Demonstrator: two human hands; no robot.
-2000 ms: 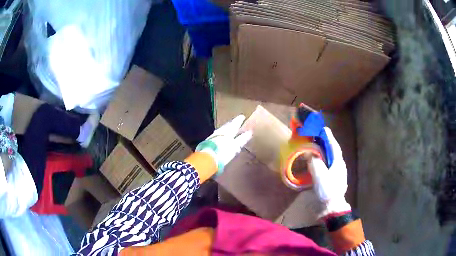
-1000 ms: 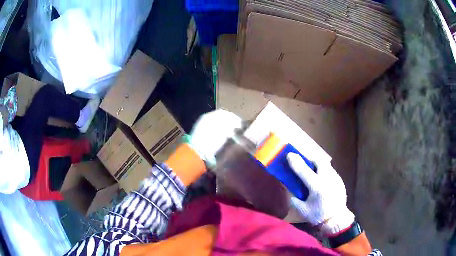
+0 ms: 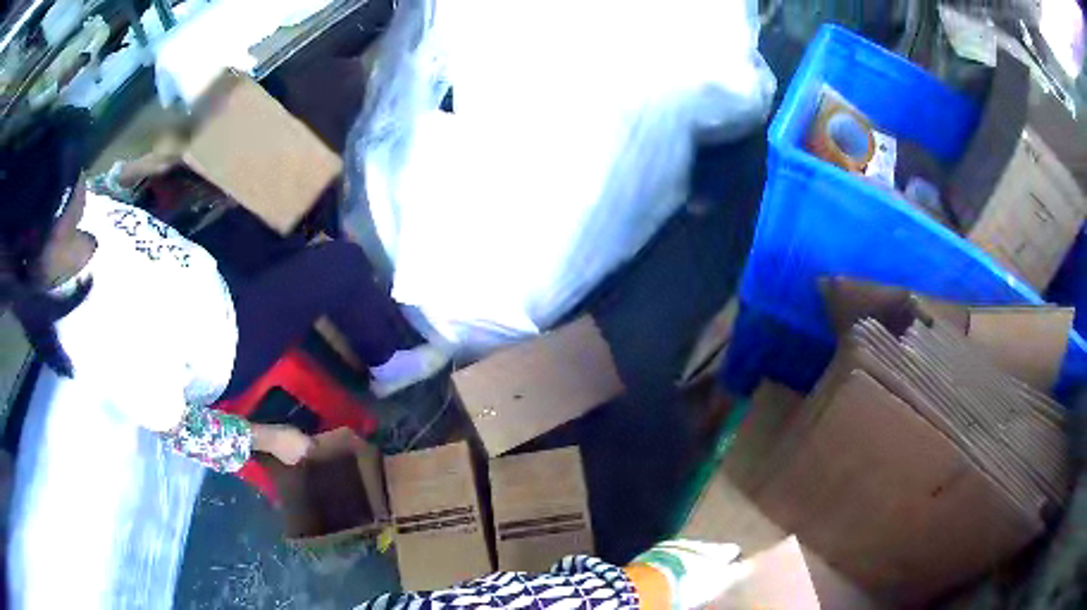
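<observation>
My left hand [image 3: 694, 574], in a white knit glove with an orange cuff, is at the bottom edge, partly cut off. Its fingers are against a small brown carton [image 3: 781, 582], of which only a bright upper part shows. Whether the fingers grip it cannot be told. My right hand and the tape dispenser are not in view. The carton is over a large cardboard sheet [image 3: 730, 506]. A thick stack of flat carton blanks [image 3: 912, 477] leans at the right.
A blue crate [image 3: 858, 226] holds a tape roll [image 3: 844, 134]. Cartons with dark printed lines [image 3: 539, 506] and an open carton [image 3: 336, 489] are on the floor. A person in white [image 3: 149, 310] holds a carton [image 3: 262, 153] near a red stool [image 3: 312, 393]. A large translucent bag [image 3: 560, 155] stands at the middle.
The view has swung left and up, bringing the other person and the crate's inside into view. The small carton and my left hand are now at the bottom edge; my right hand and dispenser have left view.
</observation>
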